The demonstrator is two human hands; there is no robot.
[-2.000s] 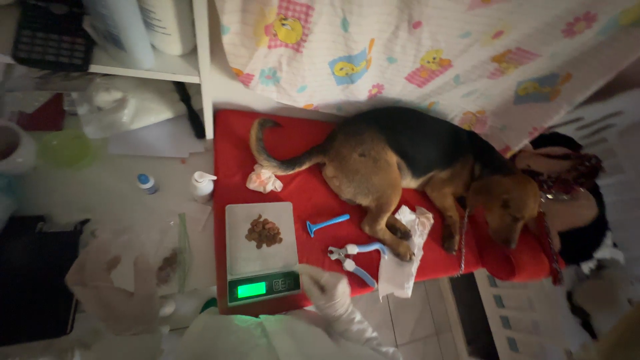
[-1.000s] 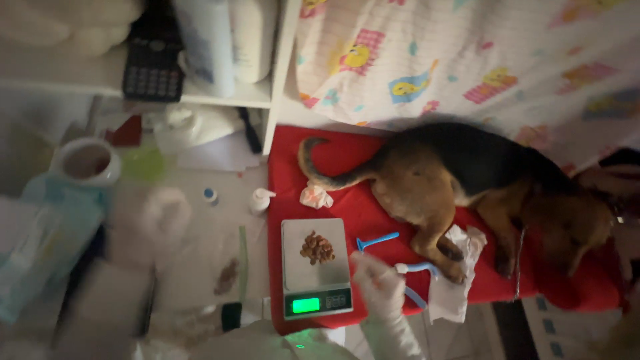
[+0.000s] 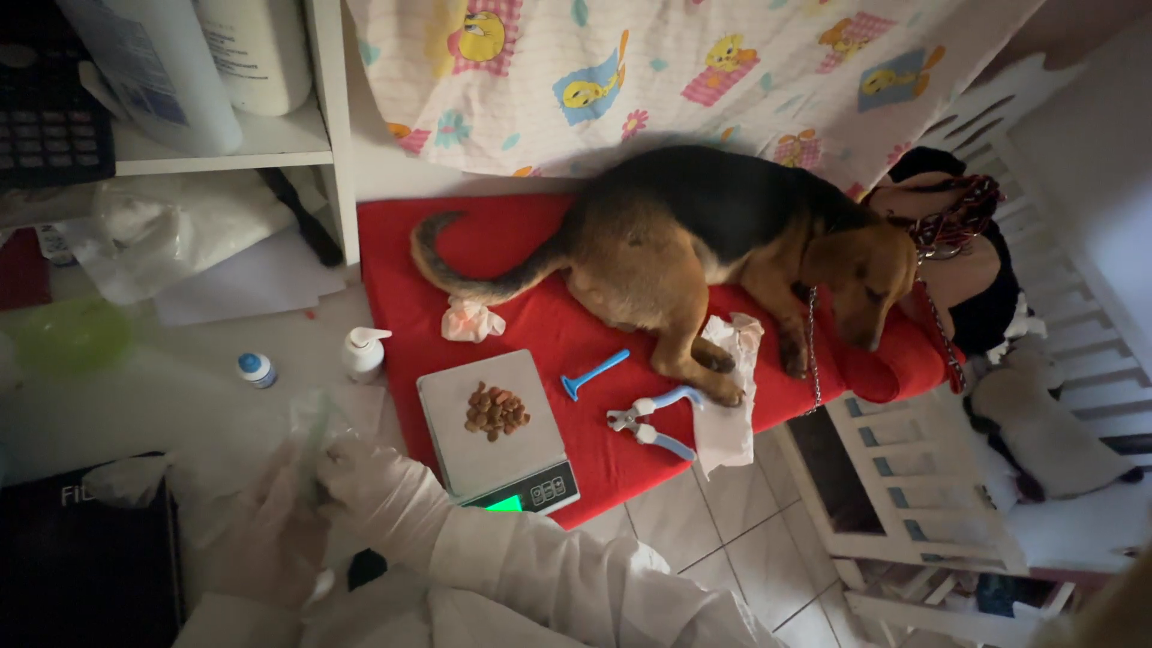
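My right hand (image 3: 382,490), in a pale glove, closes on the top of a clear plastic bag (image 3: 310,423) left of the scale. My left hand (image 3: 283,531) is blurred against the same bag; its fingers cannot be made out. A digital scale (image 3: 513,378) with a green-lit display bears a small heap of brown kibble (image 3: 495,410). Right of it on the red padded surface (image 3: 612,441) lie a blue razor (image 3: 594,374) and open nail clippers (image 3: 648,421). A black and tan dog (image 3: 666,234) lies on its side behind them, a hind paw on a paper towel (image 3: 724,432).
A crumpled tissue (image 3: 471,319) lies by the dog's tail. A white pump bottle (image 3: 364,354) and a small blue-capped bottle (image 3: 256,370) stand on the left counter. A black case (image 3: 90,558) is at lower left, a white shelf (image 3: 225,148) above. A chain leash (image 3: 813,351) hangs by the dog.
My right hand has moved left, from beside the scale's lower right corner to the plastic bag. The dog, kibble, razor and clippers stay as they were.
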